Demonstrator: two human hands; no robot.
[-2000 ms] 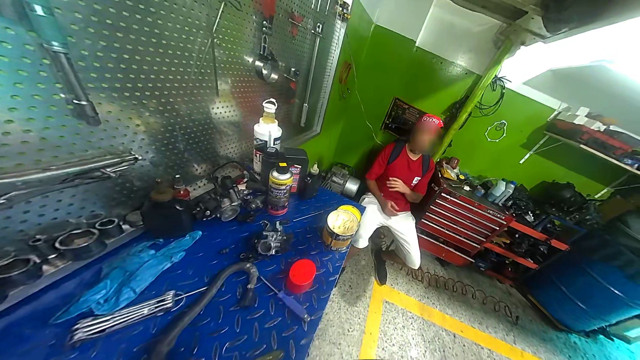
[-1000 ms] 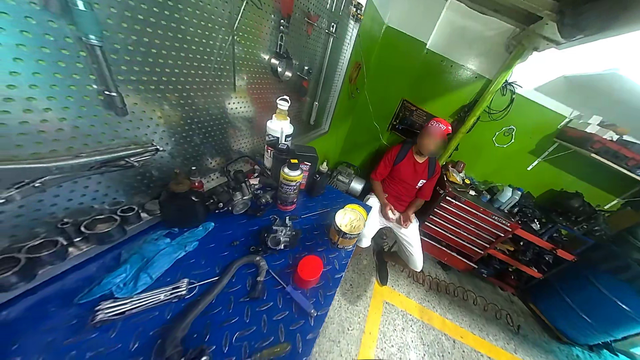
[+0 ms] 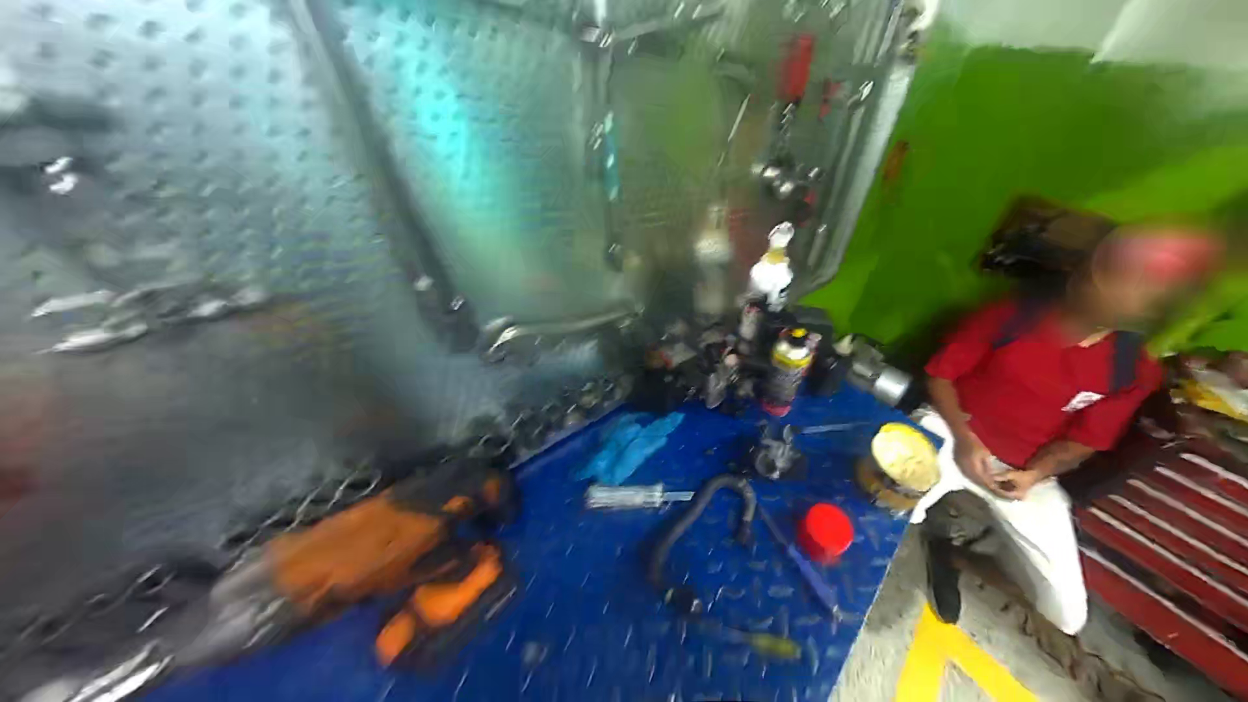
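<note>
Neither of my hands shows in the head view, which is blurred. On the blue metal workbench (image 3: 585, 595) lie a blue glove (image 3: 632, 447), a bundle of metal rods or wrenches (image 3: 634, 496) and a curved dark hose (image 3: 687, 526). A red cap or lid (image 3: 826, 532) sits near a blue-handled tool (image 3: 801, 568). A small metal carburetor-like part (image 3: 776, 452) is in front of a spray can (image 3: 789, 369). An open tub with pale yellow content (image 3: 903, 458) stands at the bench's right edge. An orange and black power tool (image 3: 361, 546) lies at the left.
A perforated metal tool panel (image 3: 507, 175) rises behind the bench. A white bottle (image 3: 771, 278) stands at the back corner. At the right a person in a red shirt (image 3: 1043, 390) sits beside a red tool chest (image 3: 1170, 556), with yellow lines on the floor (image 3: 931, 643).
The view has swung left, bringing the orange and black power tool into sight. The seated person's hands, apart from each other at first, are now together at the lap.
</note>
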